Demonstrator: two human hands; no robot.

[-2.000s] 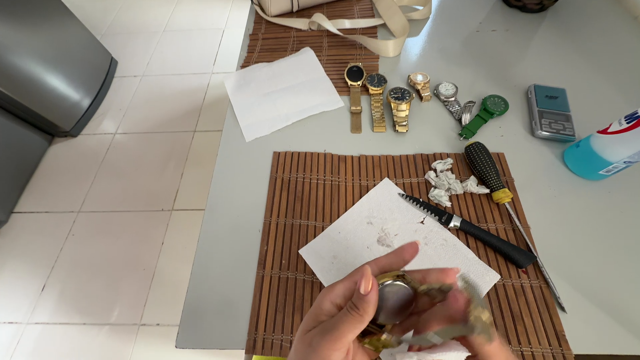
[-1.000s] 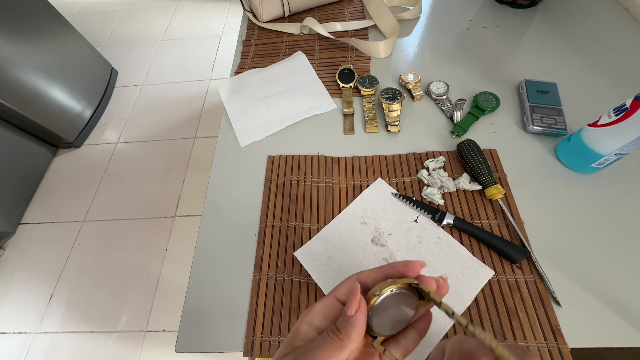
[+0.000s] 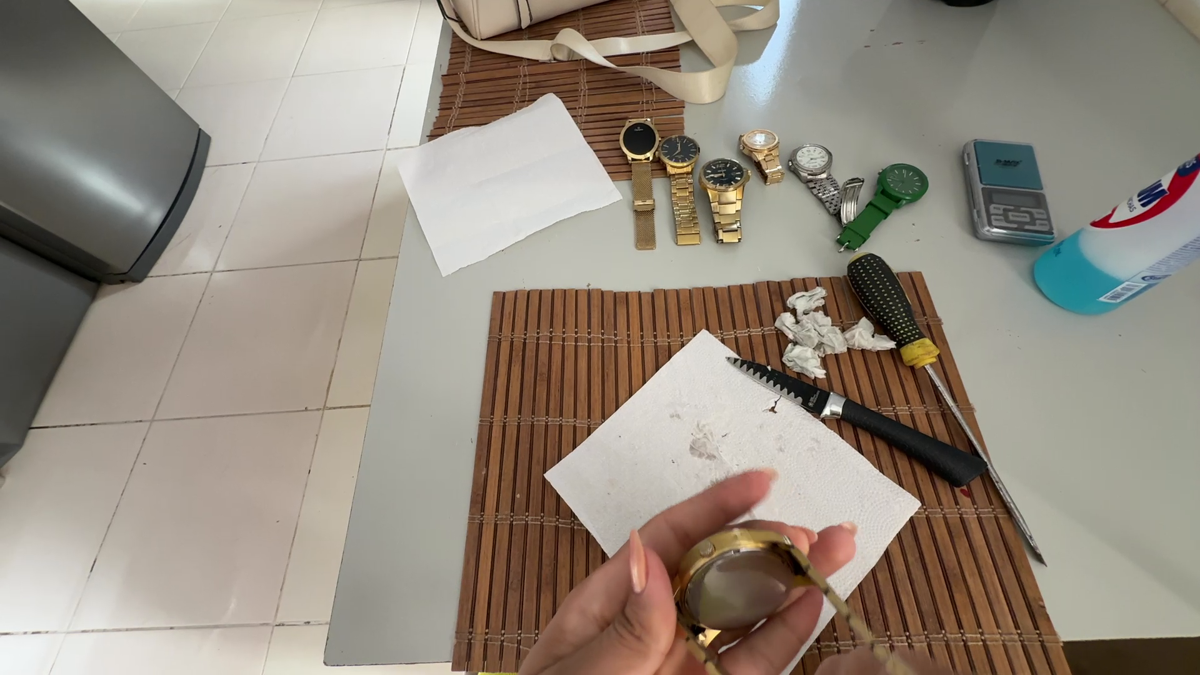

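My left hand (image 3: 647,600) holds a gold-coloured wristwatch (image 3: 741,589) by its case, with the plain metal case back facing up. At the bottom edge my right hand (image 3: 867,662) is mostly cut off and blurred, close to the watch's metal band; its grip cannot be made out. Beneath the hands a soiled white paper towel (image 3: 647,450) lies on a brown bamboo placemat (image 3: 534,403). A black-handled knife (image 3: 900,436) rests partly on the towel, crumpled paper bits (image 3: 811,333) sit above it, and a screwdriver (image 3: 886,300) slants down the mat's right side.
Several watches (image 3: 725,192) stand in a row beyond the mat, one of them green (image 3: 886,202). A pocket scale (image 3: 1008,192) and a bottle of blue liquid (image 3: 1116,253) are at the right. A white paper sheet (image 3: 511,187) and a cream bag (image 3: 525,14) lie at the upper left.
Two seconds ago both hands were around the watch; now the left holds the case, and the right is lower, mostly out of frame. White paper seen beneath the hands then no longer shows there.
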